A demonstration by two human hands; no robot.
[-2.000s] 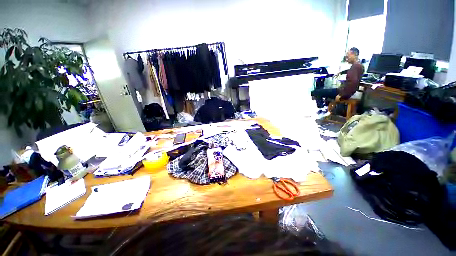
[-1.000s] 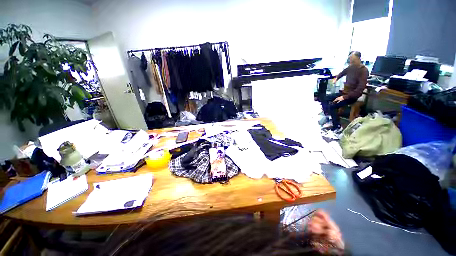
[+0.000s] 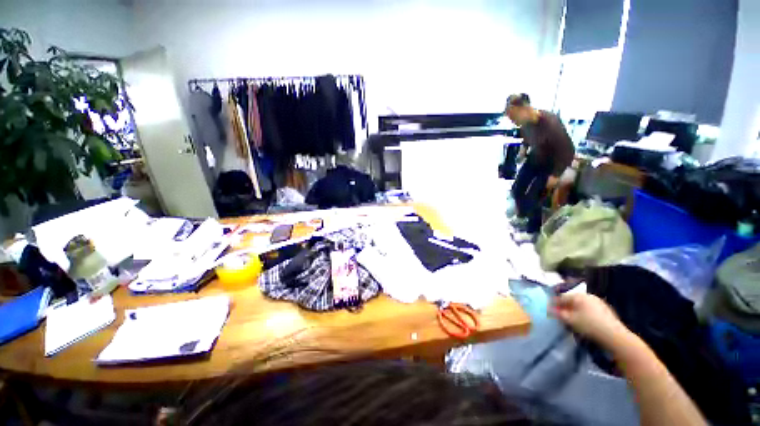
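Observation:
My right hand (image 3: 587, 318) is raised right of the table corner, its fingers pinched on a thin dark strand that looks like a black cord (image 3: 542, 359). The blurred cord runs down and left from the fingers; its lower end is hidden or lost in blur. A small skin-toned patch shows at the bottom edge, left of centre; it may be part of my left hand, but its state cannot be told. Dark hair covers the bottom middle. Orange-red-handled scissors (image 3: 457, 319) lie near the table's right corner.
The wooden table (image 3: 275, 341) bears a plaid garment (image 3: 287, 287), smartphone (image 3: 345, 279), white fabric (image 3: 392, 270), yellow item (image 3: 239, 269) and papers (image 3: 167, 331). A black heap (image 3: 646, 304) and green bag (image 3: 587, 239) lie right. A person (image 3: 543, 154) stands behind.
My right hand has risen and moved right from the bottom edge, with the dark strand now showing. The seated person has stood up and leans forward. The view has shifted slightly right.

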